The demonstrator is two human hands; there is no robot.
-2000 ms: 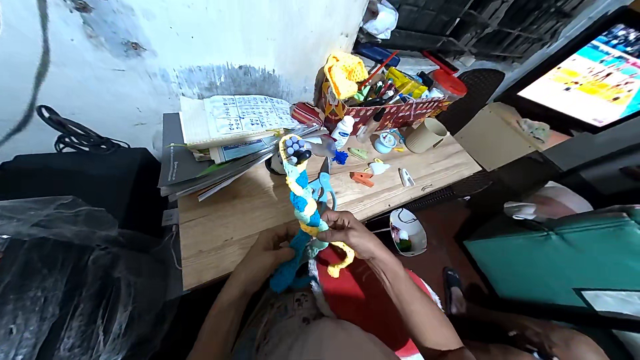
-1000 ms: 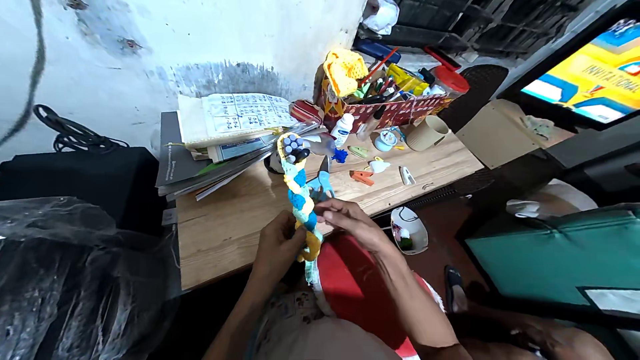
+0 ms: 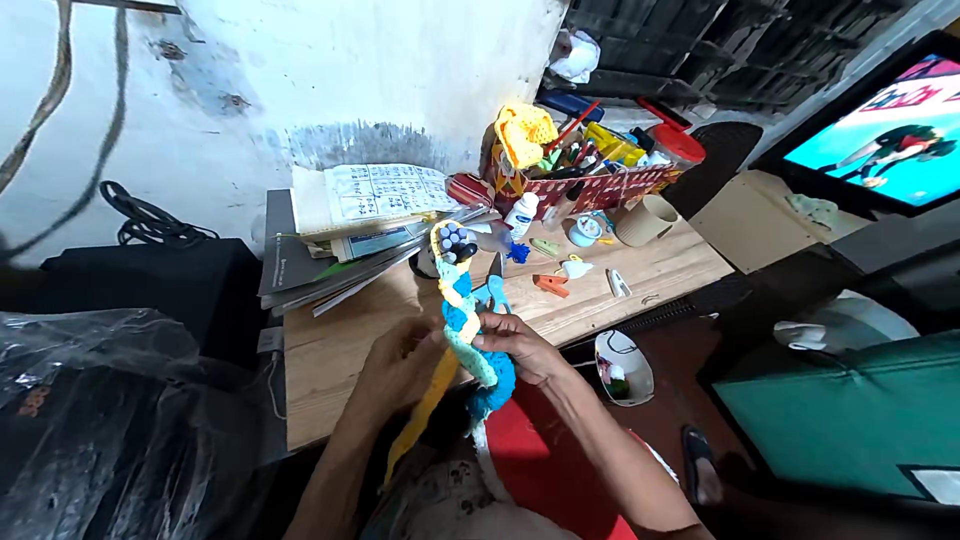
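Note:
A braid of crocheted strips [image 3: 462, 309] in yellow, light green and blue runs down from a bundle of pale round-ended sticks [image 3: 454, 238] near the desk's back. My left hand [image 3: 401, 360] grips the yellow strip, which hangs down to the lower left. With thumb and fingers, my right hand [image 3: 517, 345] pinches the braid's lower end, where the light green and blue strips hang below. Light blue-handled scissors [image 3: 493, 292] lie on the wooden desk just behind my right hand.
Papers and notebooks [image 3: 375, 202] are stacked at the desk's back left. A red patterned box [image 3: 592, 187] of pens stands behind a beige mug [image 3: 646, 220]. An orange clothespin [image 3: 552, 285] lies nearer. Right of the desk are a white bin [image 3: 624, 367] and a green padded surface [image 3: 832, 420].
The yellow strip, at the right two seconds ago, now hangs at the left from my left hand. The blue strip has gone from the left to the right.

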